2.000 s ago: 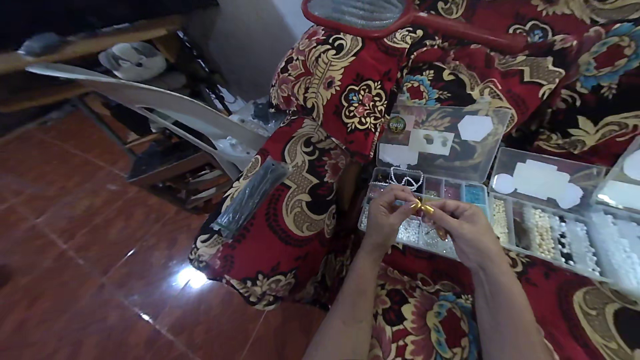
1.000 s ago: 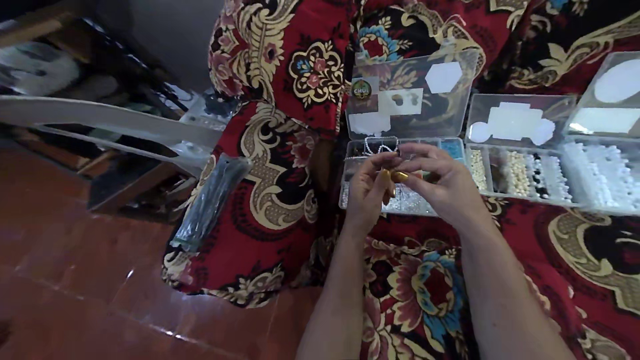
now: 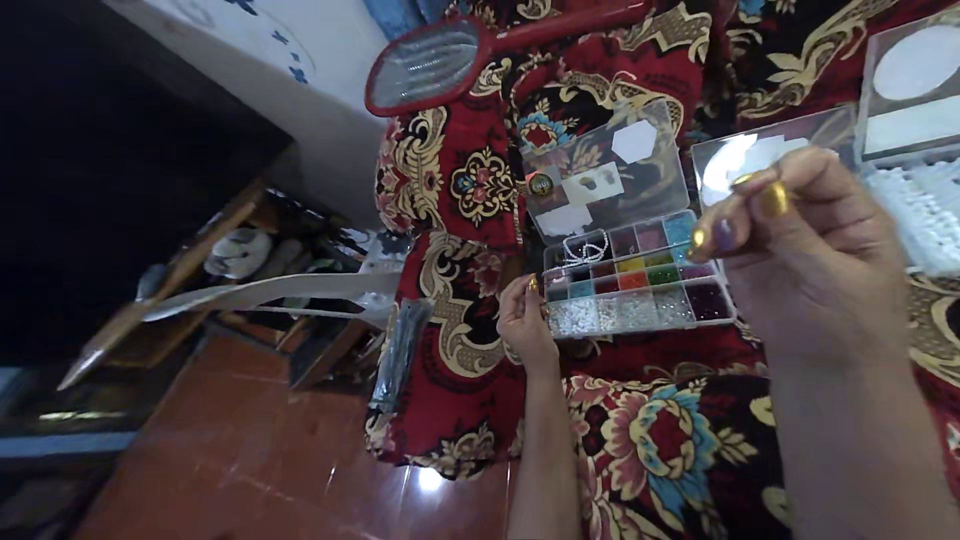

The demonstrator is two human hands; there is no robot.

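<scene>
My left hand [image 3: 527, 319] is low at the left front corner of a clear plastic bead organizer [image 3: 637, 330], its thumb and fingers pinched together; what they pinch is too small to tell. My right hand [image 3: 806, 217] is raised over the organizer's right side, fingertips with gold nail polish closed together. A thin, dark line, perhaps a thread or needle, runs left from its fingertips over the compartments. The organizer holds white, clear, orange, green and blue beads. A strand of small white beads [image 3: 587, 251] lies over its back left compartments. The organizer's open lid [image 3: 652, 176] leans behind.
More open bead boxes stand to the right, one with white beads [image 3: 922, 214]. A red-framed electric swatter [image 3: 431, 66] lies behind on the patterned red cloth [image 3: 480, 300]. A clear plastic packet [image 3: 403, 352] rests on the left cushion, beside a pale chair [image 3: 285, 289].
My hands were together in front of the organizer; now they are apart, the right one raised to the right and the left one at the organizer's left side. The view has shifted.
</scene>
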